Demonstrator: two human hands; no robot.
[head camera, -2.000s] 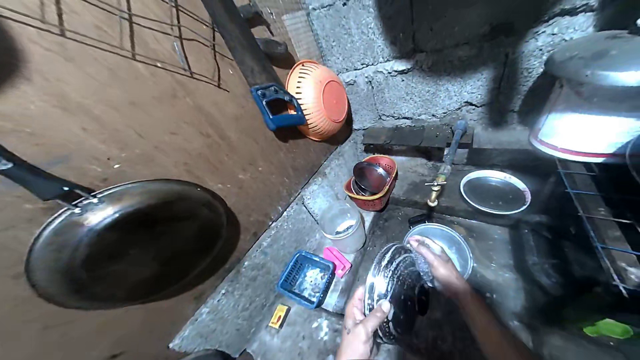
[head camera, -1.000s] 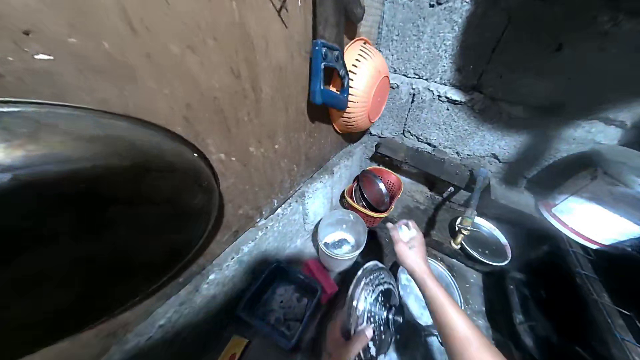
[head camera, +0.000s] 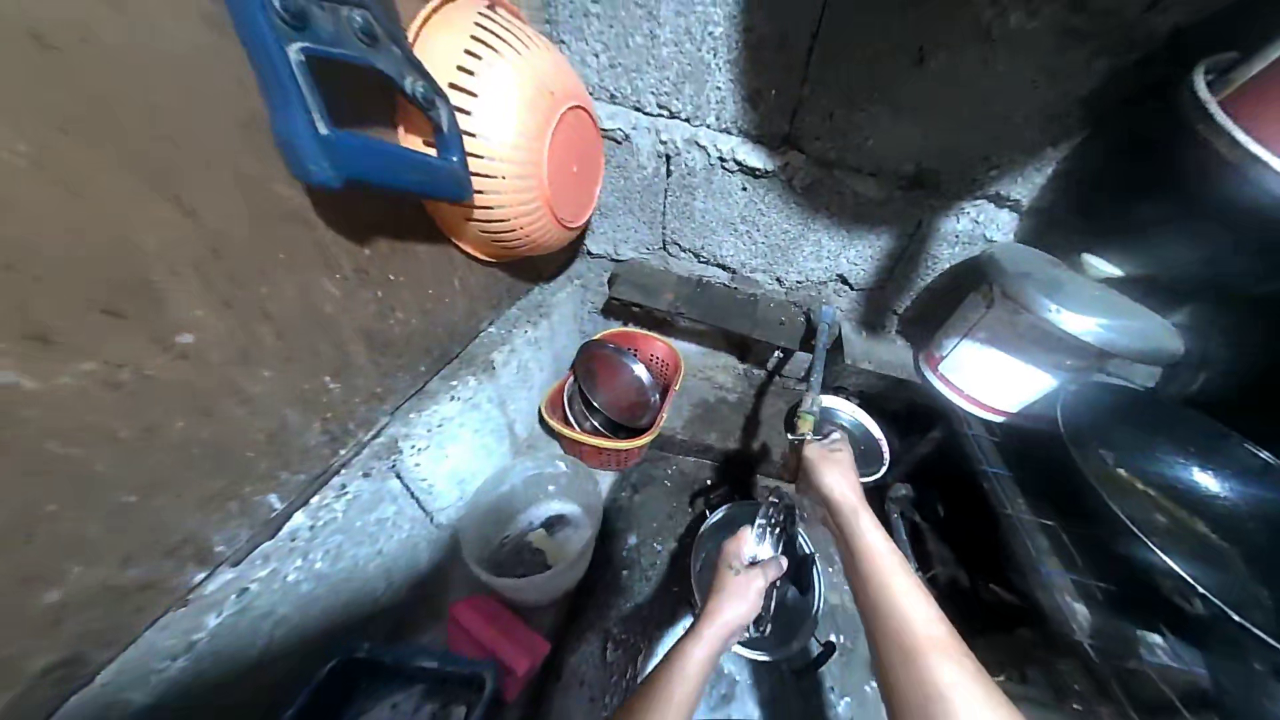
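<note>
My left hand grips the rim of a round lid, which is tilted on edge above a round metal pan. Running water seems to wet the lid. Up at the brass faucet on an upright pipe, my right hand touches the tap; its fingers are partly hidden, so their grip cannot be told. A round metal lid or plate with a pale rim lies behind the faucet and my right hand.
Left of the pan stand a translucent plastic tub, a pink object, a dark blue basket and a red basket of bowls. An orange colander and a blue saw handle hang left. A metal pot sits right.
My right hand has moved from beside the lid to the faucet. The lid, lying face up one second ago, is now tilted on edge over the pan in my left hand. The view has shifted.
</note>
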